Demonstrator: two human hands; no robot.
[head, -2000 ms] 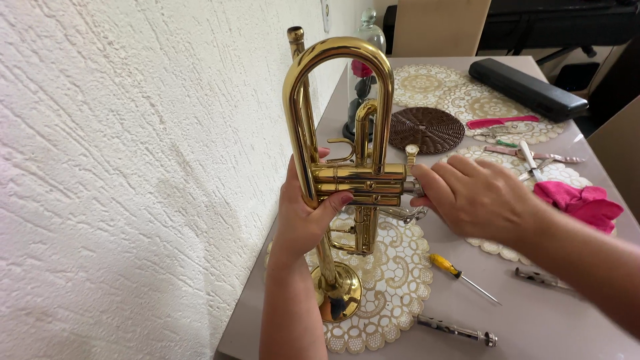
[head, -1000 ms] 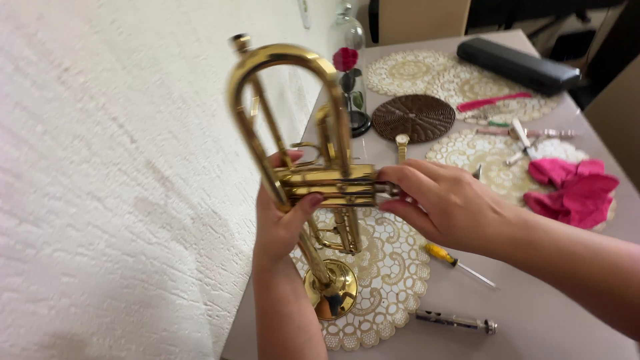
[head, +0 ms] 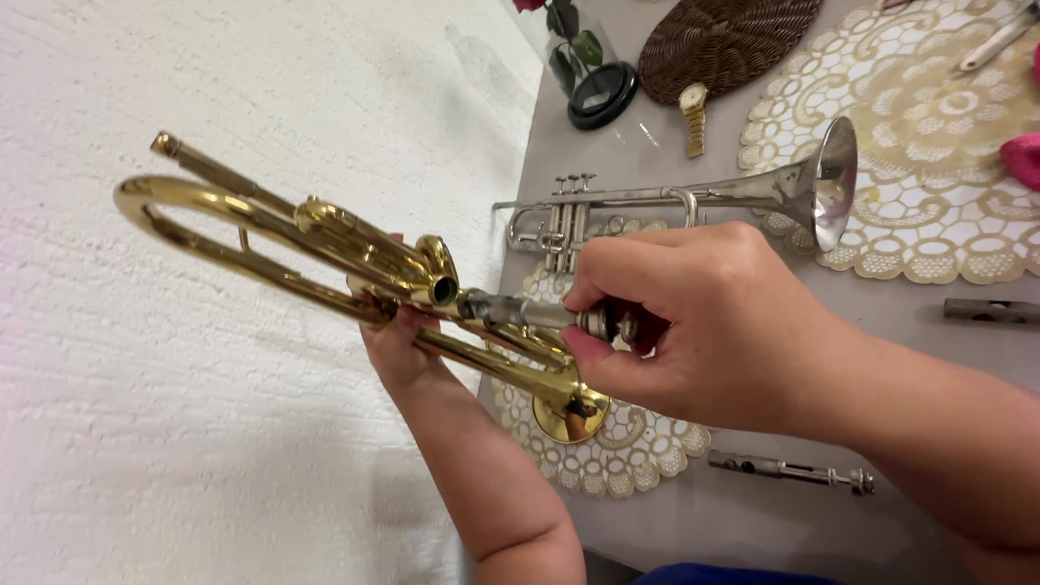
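Observation:
My left hand (head: pixel 406 341) holds a brass trumpet (head: pixel 268 236) tilted beside the wall, its bell (head: pixel 573 414) low over a lace-pattern placemat. Between thumb and fingertips, my right hand (head: pixel 715 325) grips a metal piston valve (head: pixel 524 311) by its top end. The valve's far end is at the trumpet's valve casings; how far it sits inside is hidden. An open casing end (head: pixel 444 290) shows close by. Behind my right hand lies a small silver-coloured trumpet (head: pixel 617 203). Another piston valve (head: pixel 788 471) lies on the table below, and part of a further one (head: pixel 991 312) shows at the right.
A textured white wall (head: pixel 244 422) borders the left side. Toward the back are a black round base (head: pixel 603 95) with a rose, a brown woven mat (head: pixel 723 41) and a gold wristwatch (head: pixel 695 118). A large lace-pattern placemat (head: pixel 918 106) lies at the right, with pink cloth (head: pixel 1022 158) at its edge.
The brass trumpet has tipped over to the left, and a length of piston valve now shows between it and my right hand. The view has moved closer and shifted, showing the silver-coloured trumpet.

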